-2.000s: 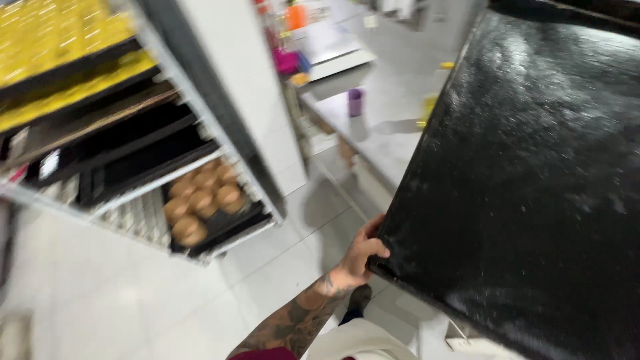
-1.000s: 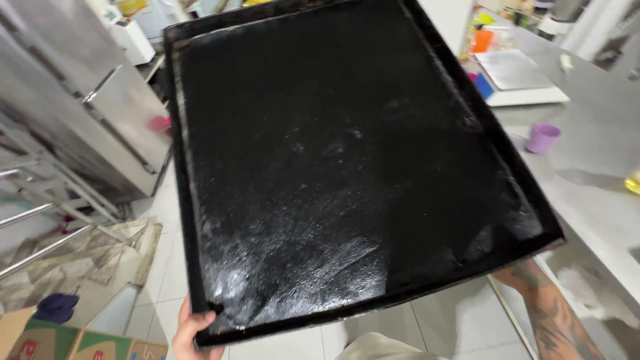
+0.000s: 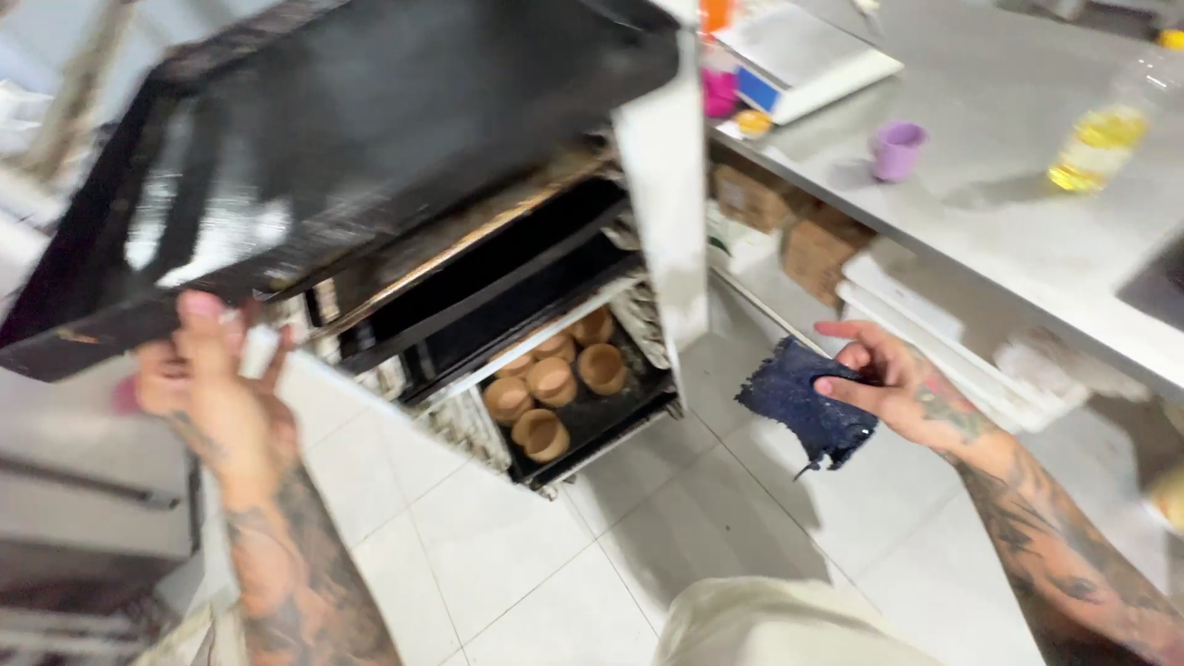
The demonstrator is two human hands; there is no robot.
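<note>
A large black baking tray, shiny on its inner face, lies tilted at the upper left, at the top of the visible part of a tray rack. My left hand is at the tray's near edge, fingers up against it; whether they grip it cannot be told. In my right hand is a ragged dark blue cloth, pinched between thumb and fingers, away from the tray. Lower in the rack, several round brown pieces sit on a dark tray.
A steel worktop runs along the right. On it are a scale, a purple cup and a clear bottle of yellow liquid. Cardboard boxes stand beneath it. White floor tiles show below the rack.
The black tray, earlier held out in front by both hands, is now at the rack. My right hand has left it and shows the blue cloth. The view has turned.
</note>
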